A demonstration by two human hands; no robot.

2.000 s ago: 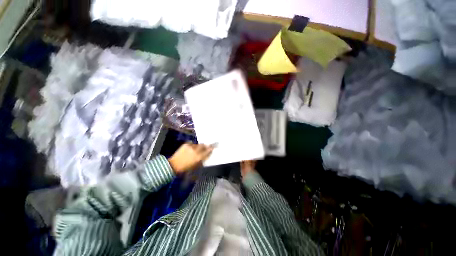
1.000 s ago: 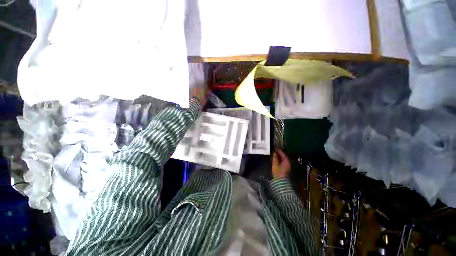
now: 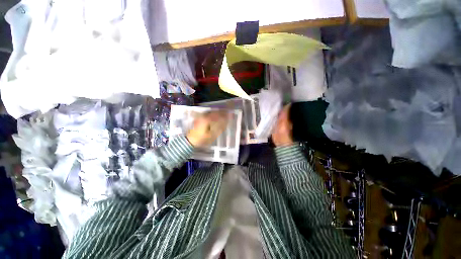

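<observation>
A white compartment tray (image 3: 230,144) with slots lies in front of me, tilted a little. My left hand (image 3: 206,128) is blurred over its middle; whether it holds a part I cannot tell. A second slotted tray (image 3: 250,116) lies behind and to the right, partly covered. A thin white wrapping sheet (image 3: 269,112), blurred, stands over the second tray. My right hand (image 3: 283,126) is blurred at the sheet's right side; its fingertips are unclear.
A yellow sheet (image 3: 275,48) hangs from a black clip (image 3: 247,32) on the shelf edge. A red bin (image 3: 232,74) sits behind the trays. Wrapped pieces (image 3: 83,146) lie left, a grey wrapped mound (image 3: 384,116) right. A wire rack (image 3: 361,212) stands lower right.
My left hand has come from the back left down over the front tray. My right hand has moved up beside a white sheet now over the second tray. The view has shifted.
</observation>
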